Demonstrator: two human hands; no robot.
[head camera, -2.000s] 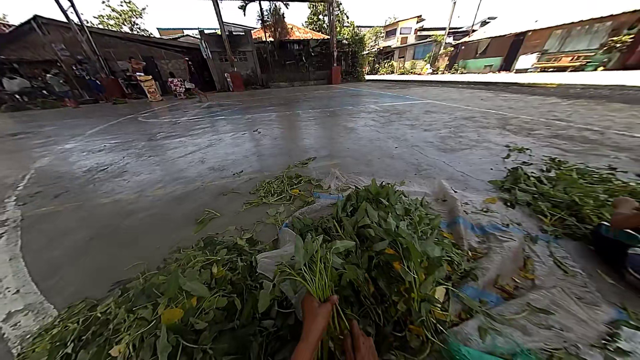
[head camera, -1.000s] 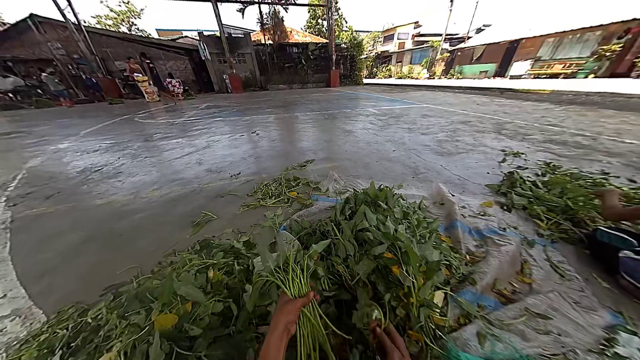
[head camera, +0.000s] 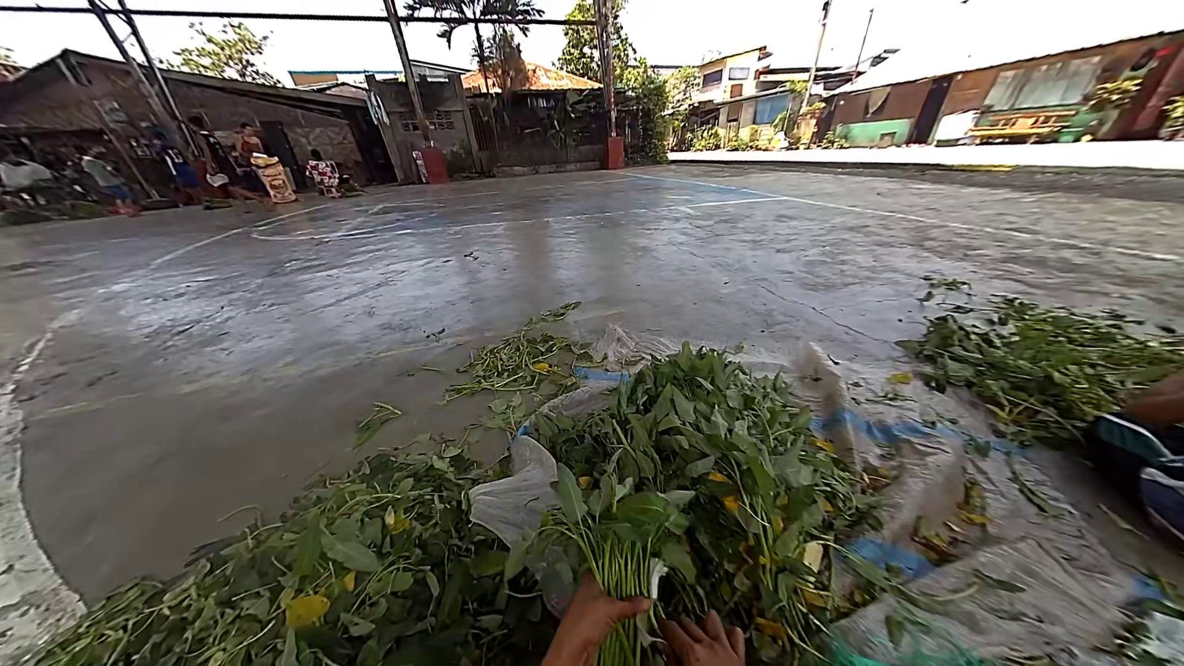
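My left hand (head camera: 592, 618) grips a bunch of leafy green stems (head camera: 622, 569) at the bottom centre, leaves pointing away from me. Close at its right, my right hand (head camera: 701, 640) is by the lower stems with fingers bent; whether it holds anything cannot be told. A small whitish strip (head camera: 657, 578) shows against the bunch's right side. Behind and right of the bunch, a large heap of leafy greens (head camera: 712, 444) lies on a pale plastic woven sheet (head camera: 999, 592) with blue stripes. Another heap of greens (head camera: 370, 564) spreads to the left.
Scattered greens (head camera: 523, 361) lie on the wet concrete court (head camera: 388, 296) ahead. At right is another pile of greens (head camera: 1045, 361), beside another person's limb (head camera: 1156, 402) and dark footwear or cloth (head camera: 1138, 462). Several people and a printed sack (head camera: 274, 178) are far left, near low buildings.
The bunch in my left hand has moved right, and my right hand has come closer to it. The other person's limb at the right edge has shifted.
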